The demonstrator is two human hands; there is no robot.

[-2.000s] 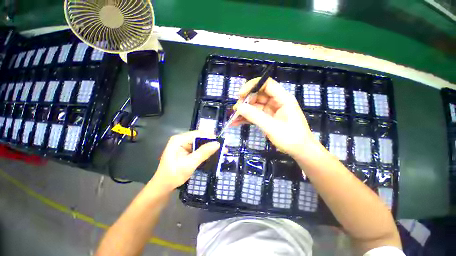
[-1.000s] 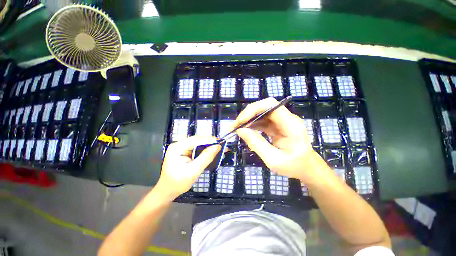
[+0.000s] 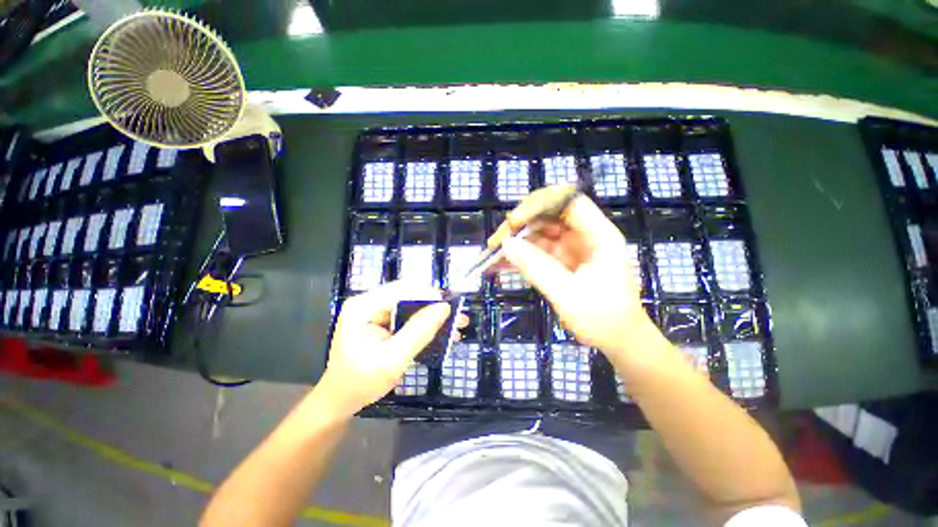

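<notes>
My left hand (image 3: 375, 345) holds a small dark rectangular part (image 3: 420, 316) with a pale edge, its thumb lying across the dark face. My right hand (image 3: 576, 270) holds a slim pen-like tool (image 3: 492, 254) like a pencil. The tool's thin tip points down-left, close to the part's upper right corner; contact cannot be told. The tool's upper end is blurred. Both hands are over a large black tray (image 3: 753, 299) with three rows of pockets holding pieces with pale grid-like blocks. The hands hide some of the middle and lower pockets.
A cream fan (image 3: 167, 88) stands at the upper left, beside a black glossy slab (image 3: 247, 196). An orange-yellow item (image 3: 218, 286) and a dark cable (image 3: 204, 355) lie below. More filled trays are at left (image 3: 77, 232) and right (image 3: 910, 175). A green surface runs behind a pale rail (image 3: 576, 95).
Over the last second my right hand has raised the tool tip slightly, and the left hand has tilted the part so more of its dark face shows. Earlier, the view shifted relative to the bench.
</notes>
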